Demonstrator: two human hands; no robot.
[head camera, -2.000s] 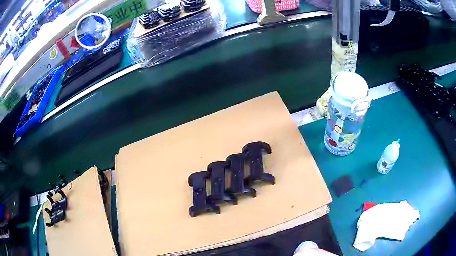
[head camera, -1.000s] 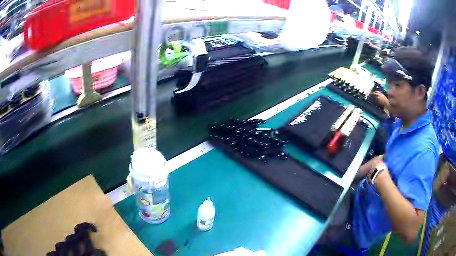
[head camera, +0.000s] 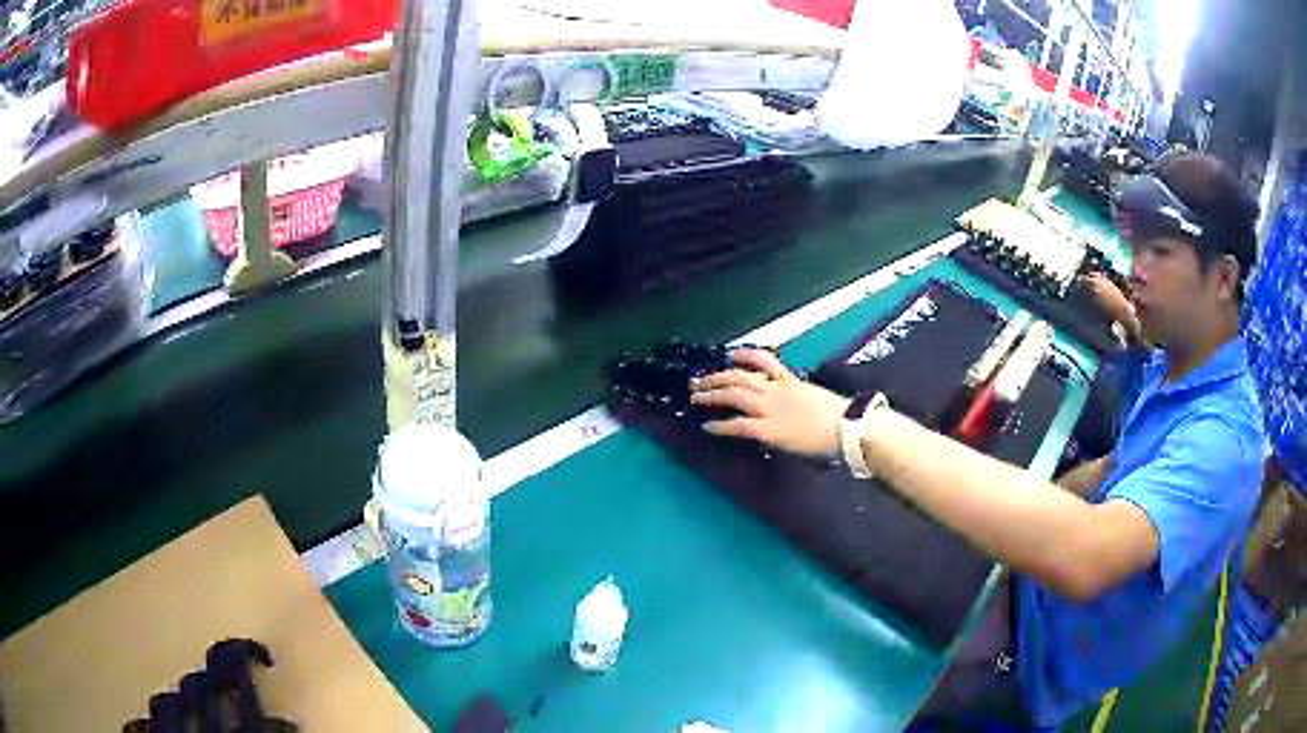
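Neither of my hands is in the picture. The black bracket parts (head camera: 215, 696) lie side by side on the tan cardboard (head camera: 215, 587) at the lower left, cut off by the bottom edge. A small white squeeze bottle (head camera: 599, 627) stands upright on the teal bench (head camera: 688, 573). A clear drinking bottle with a pale lid (head camera: 434, 551) stands left of it, nearer the belt. A dark pad (head camera: 483, 715) shows at the bottom edge, partly cut off.
A coworker in blue (head camera: 1183, 444) is at the right, an arm stretched to a pile of small black parts (head camera: 671, 375) on a black mat (head camera: 846, 530). A metal post (head camera: 424, 215) rises behind the drinking bottle. The dark green belt (head camera: 287, 430) runs behind the bench.
The view has swung right from the cardboard, and my hand at the bottom edge has left the picture. The coworker's arm has reached left onto the pile of black parts.
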